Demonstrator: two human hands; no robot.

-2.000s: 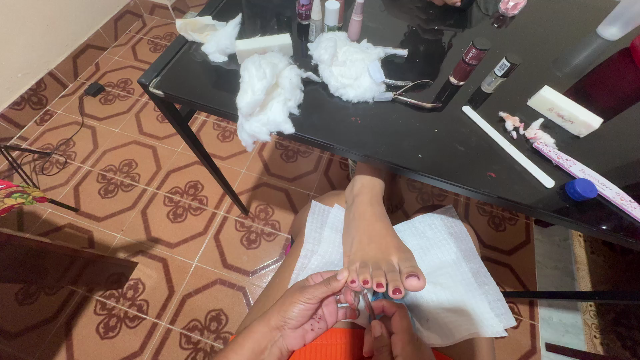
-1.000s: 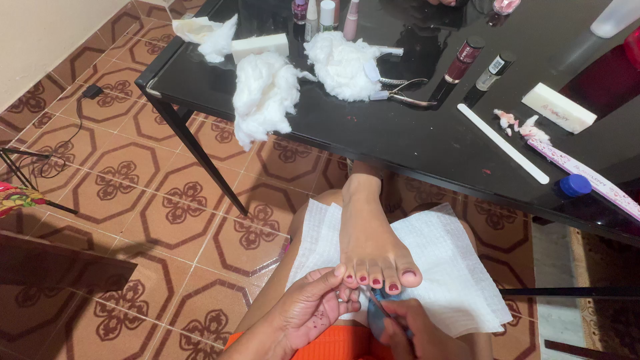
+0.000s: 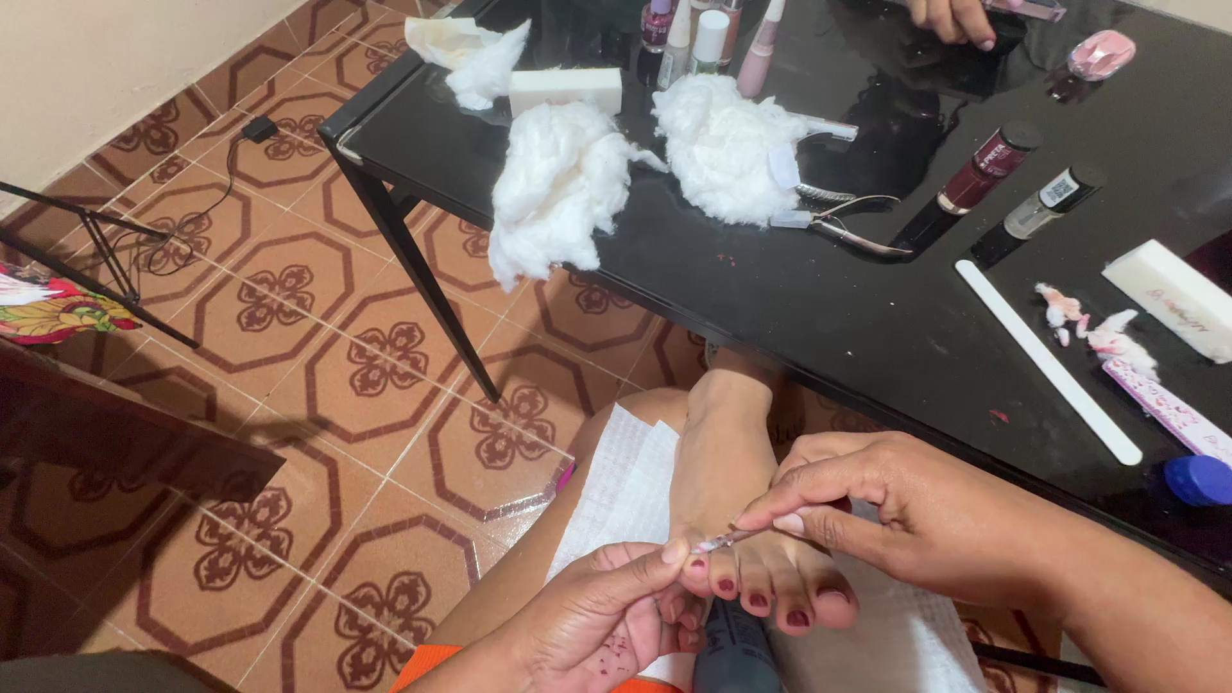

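Another person's bare foot (image 3: 727, 481), its toenails painted dark red, rests on a white paper towel (image 3: 616, 476) over my lap. My left hand (image 3: 616, 602) holds the small toe between thumb and fingers, with red specks on the palm. From the other side, my right hand (image 3: 866, 500) pinches a thin tool (image 3: 720, 542) whose tip, with some whitish material on it, lies at the small toe's nail. What kind of tool it is, I cannot tell. Below the toes a dark grey bottle (image 3: 733, 650) stands partly hidden.
On the black glass table (image 3: 847, 318) lie cotton wool (image 3: 558, 192), cuticle nippers (image 3: 866, 231), nail polish bottles (image 3: 991, 168), a white nail file (image 3: 1049, 361), a white block (image 3: 1174, 298) and a blue cap (image 3: 1198, 479). Another person's hand (image 3: 953, 19) rests at the far edge. A table leg (image 3: 433, 298) stands left.
My right hand has moved up from below the toes to the top of the foot, and the tool now reaches the small toe from above. My left hand has stayed at the small toe.
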